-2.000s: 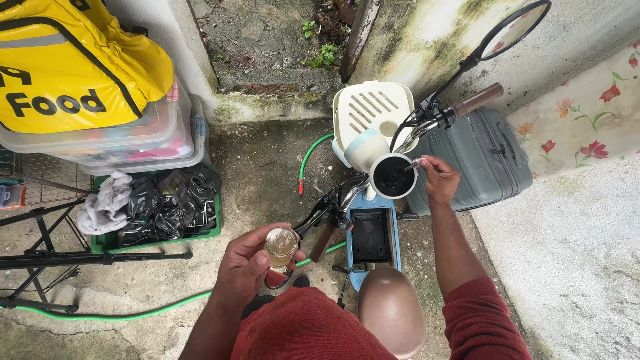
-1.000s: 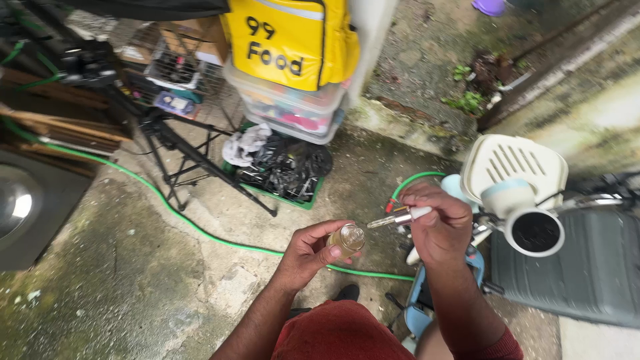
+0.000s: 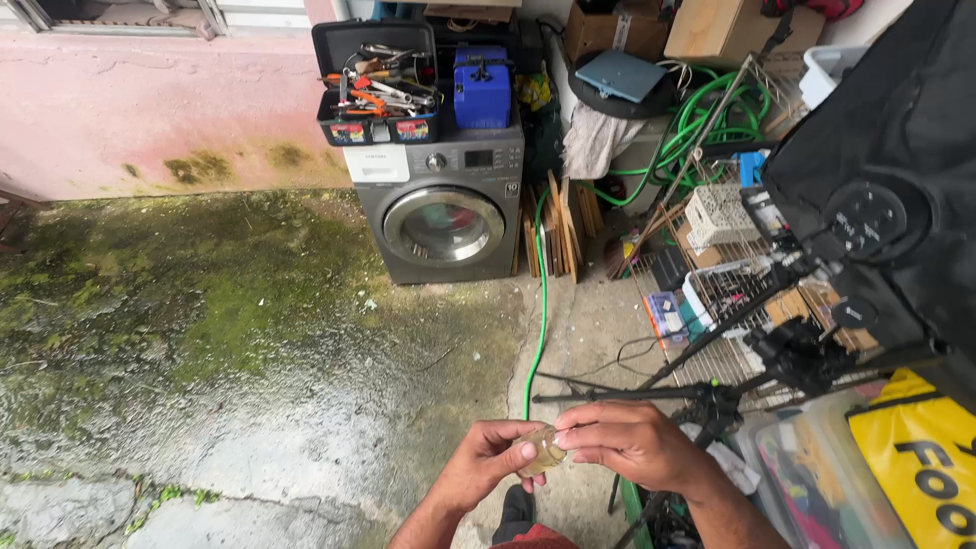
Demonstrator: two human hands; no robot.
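Note:
A small clear bottle with pale yellowish liquid (image 3: 543, 451) is held by my left hand (image 3: 488, 461), thumb and fingers around its body. At the bottle's mouth, the fingers of my right hand (image 3: 629, 442) are pinched together; they cover the top, so whether they hold a cap or dropper is hidden. Both hands are close together at the lower middle of the view, above the concrete floor. My shoe (image 3: 517, 512) shows just below them.
A front-loading washing machine (image 3: 442, 217) carries an open toolbox (image 3: 377, 130) and a blue case (image 3: 483, 88). A green hose (image 3: 542, 305) crosses the floor. To the right stand a black tripod (image 3: 705, 393), a wire rack (image 3: 717, 362) and a plastic bin (image 3: 801, 480). Wet, mossy concrete spreads left.
The view has swung far left, from the motorbike to the washing machine. My right hand, which held a dropper beside the bottle one second ago, is now at the bottle's mouth.

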